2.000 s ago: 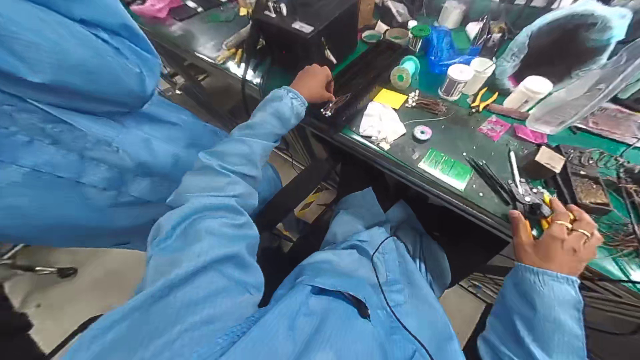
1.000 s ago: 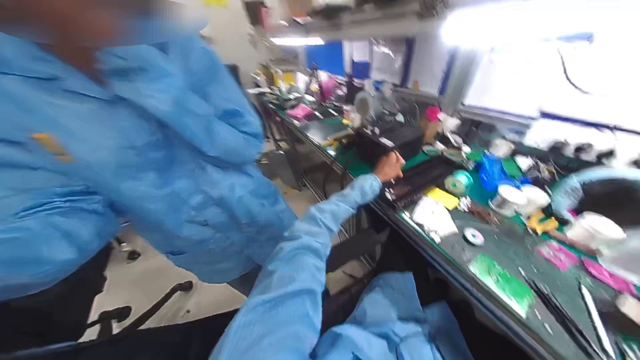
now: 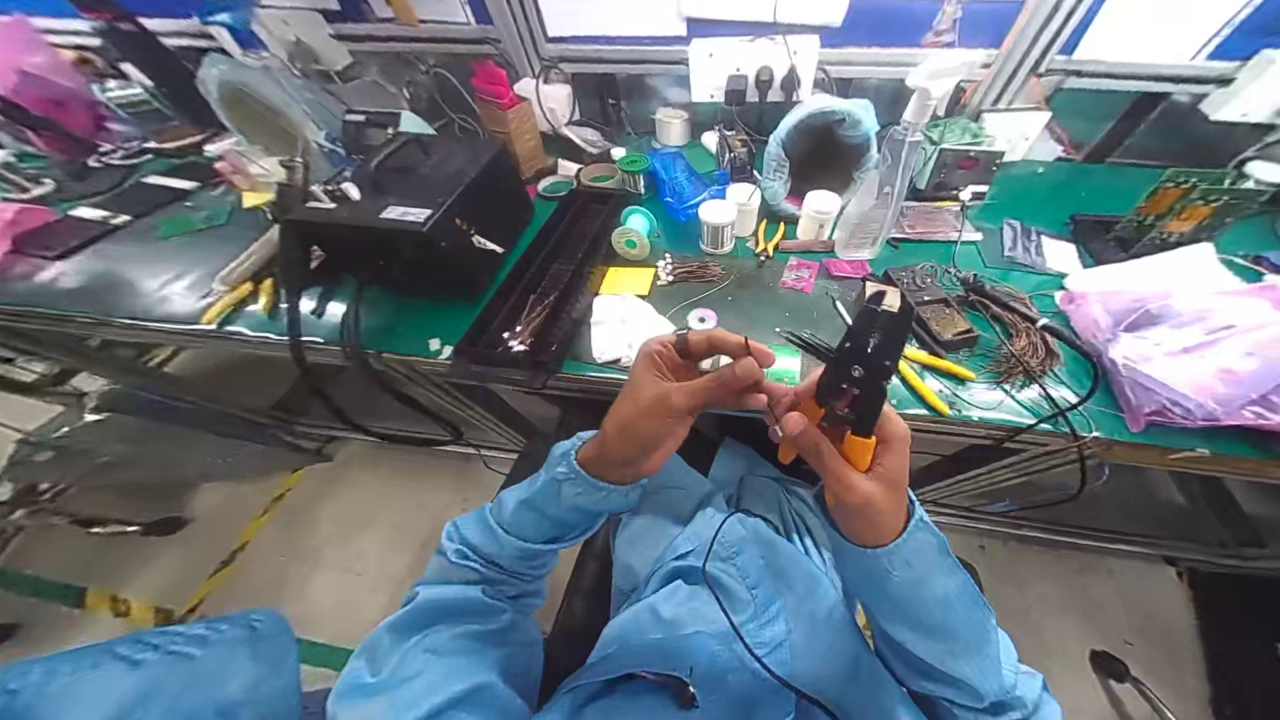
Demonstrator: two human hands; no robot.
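Observation:
My right hand (image 3: 865,475) is closed around a black wire stripper with orange handles (image 3: 862,365), its jaws pointing up. Between the fingertips of both hands runs a thin dark wire (image 3: 772,402) with a small pale end near my right thumb. My left hand (image 3: 680,395) pinches the wire, just left of the tool. Behind the hands lie a white cloth or tissue (image 3: 622,328), a small spool (image 3: 702,319) and a green card (image 3: 784,366), partly hidden by my fingers. A bunch of brown wires with white connectors (image 3: 690,269) rests beside a yellow note (image 3: 627,281).
A long black tray (image 3: 540,285) holding some wires is left of the cloth, beside a black box (image 3: 410,210). Yellow-handled pliers (image 3: 925,385) and a pink plastic bag (image 3: 1180,350) are at right. Solder spools and white jars stand behind. A blue sleeve (image 3: 150,665) shows at lower left.
My left hand has left the black tray and is now close to my right hand. The wire stripper is now in my right hand. The view has swung widely.

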